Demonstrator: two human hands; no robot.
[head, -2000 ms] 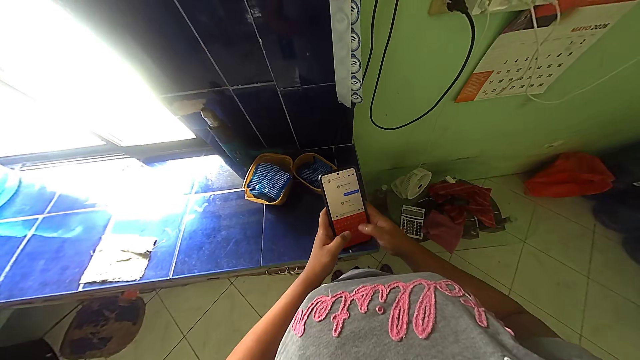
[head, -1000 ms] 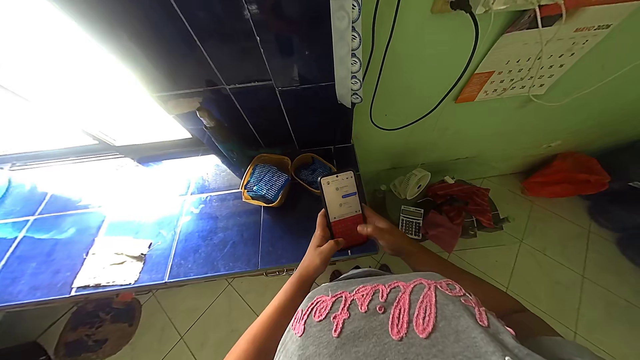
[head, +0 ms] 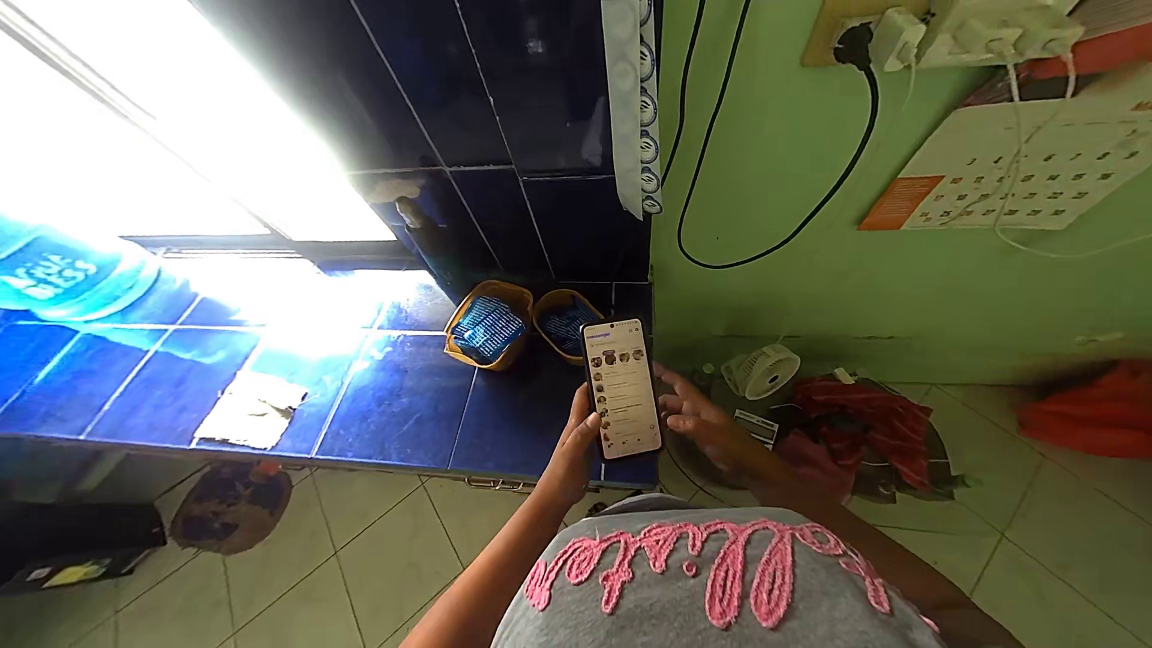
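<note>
A smartphone point(head: 623, 389) with a lit screen showing a list is held upright in my left hand point(head: 572, 446), whose thumb lies along its lower left edge. My right hand point(head: 706, 425) is off the phone, just beside its right edge, fingers apart and holding nothing. Behind the phone, on the blue tiled counter point(head: 405, 405), two yellow-brown containers stand side by side: the left one point(head: 490, 358) and the right one point(head: 542, 310), each with blue patterned packets inside. The phone hides part of the right container.
A blue water jug point(head: 76, 274) lies at the far left of the counter, near a torn piece of cardboard point(head: 247, 409). Right of my hands are a small white fan point(head: 763, 371), a partly covered calculator point(head: 756, 427) and red cloth point(head: 868, 427). Cables hang on the green wall.
My right hand has let go of the phone and moved a little to the right. The screen has changed from a chat with a red lower part to a pale list.
</note>
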